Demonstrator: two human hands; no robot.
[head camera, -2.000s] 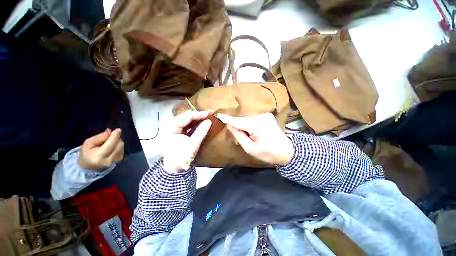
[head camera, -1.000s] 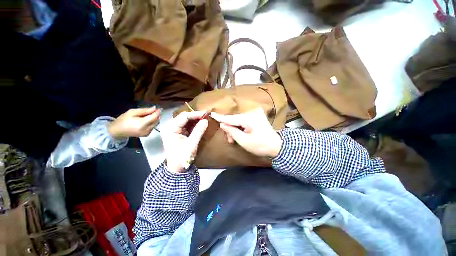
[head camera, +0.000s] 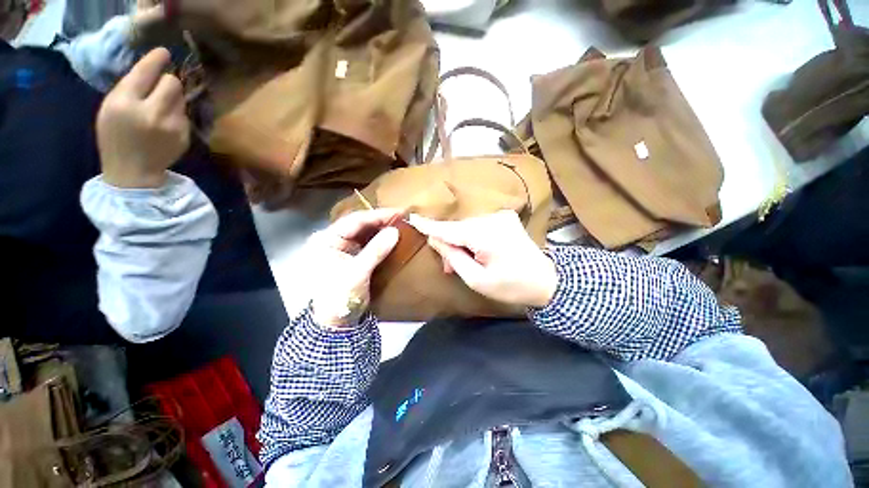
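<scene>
A tan-brown bag (head camera: 448, 281) lies on the white table right in front of me, with two thin loop handles (head camera: 476, 76) reaching away from it. My left hand (head camera: 351, 262) pinches an orange-brown trim piece (head camera: 405, 246) on the bag's near part. My right hand (head camera: 491, 257) is closed at the fingertips against the same spot, touching or nearly touching the left fingertips. Whether the right fingers hold a thread or a tool is too small to tell. A thin pale strip (head camera: 363, 199) sticks up just beyond my left fingers.
A large brown bag (head camera: 367, 86) stands at the upper left by another person's raised hand (head camera: 143, 119) and pale sleeve. A flap bag (head camera: 634, 152) lies right on the white table (head camera: 762, 57). A darker bag (head camera: 819, 105) is far right. A red packet (head camera: 205, 410) and brown bags (head camera: 38, 419) are low left.
The other person's hand has moved up and left, and the large bag there has shifted, now showing a white label. My hands stay at the trim with only small finger movements.
</scene>
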